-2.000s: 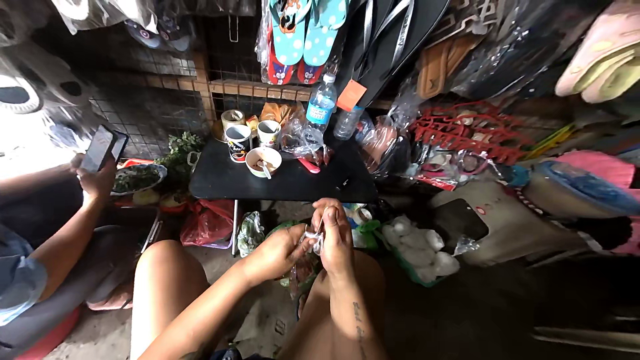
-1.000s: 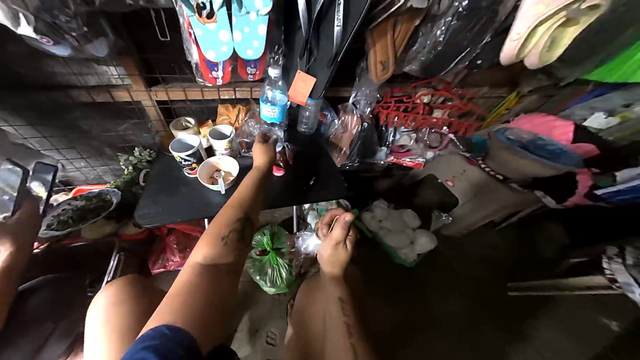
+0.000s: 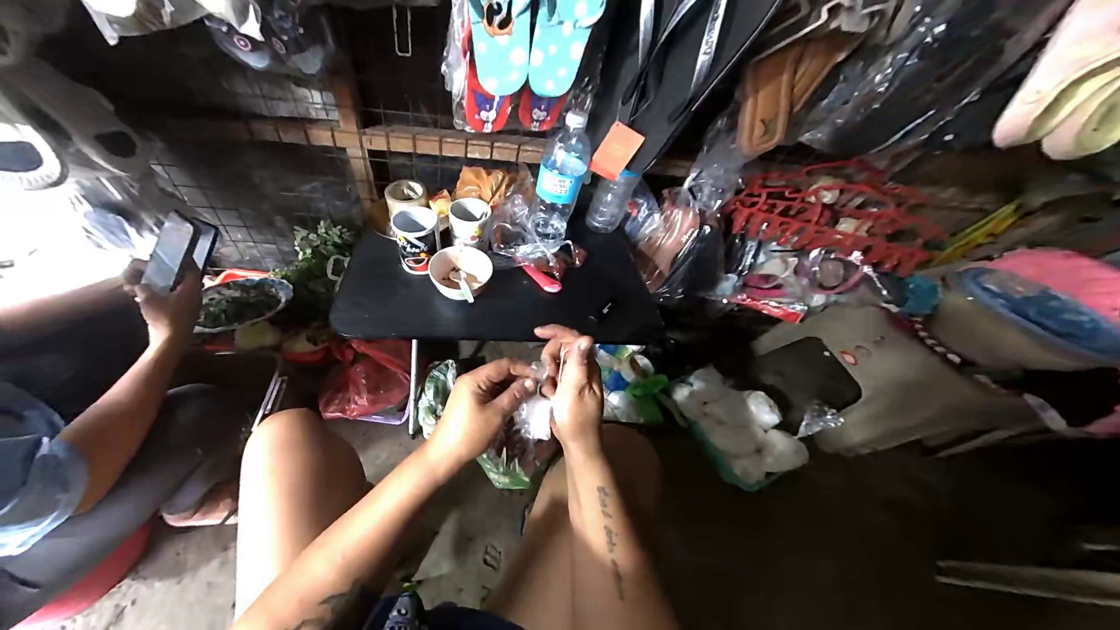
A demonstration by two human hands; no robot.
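My left hand [image 3: 479,409] pinches the left side of a small clear plastic bag [image 3: 535,418] above my lap. My right hand [image 3: 576,392] grips the same bag from the other side, near the front edge of a small black table [image 3: 604,319]; what the bag contains cannot be made out. On the table stand a white bowl [image 3: 479,267] with a spoon in it, two printed cups [image 3: 415,238], a labelled water bottle [image 3: 561,179] and crumpled clear plastic. A pink-handled utensil [image 3: 542,278] lies beside the bowl.
At the left a person's hand [image 3: 171,293] holds phones [image 3: 168,252]. A red plastic bag [image 3: 369,381] and a green-tinted bag [image 3: 507,468] are below the table. Whitish bundles [image 3: 739,420] fill a green container at right. Slippers [image 3: 529,48] hang above.
One second ago my left hand was at the plastic on the table beside the bottle; now it is back at my right hand, on the small bag. The view has swung left.
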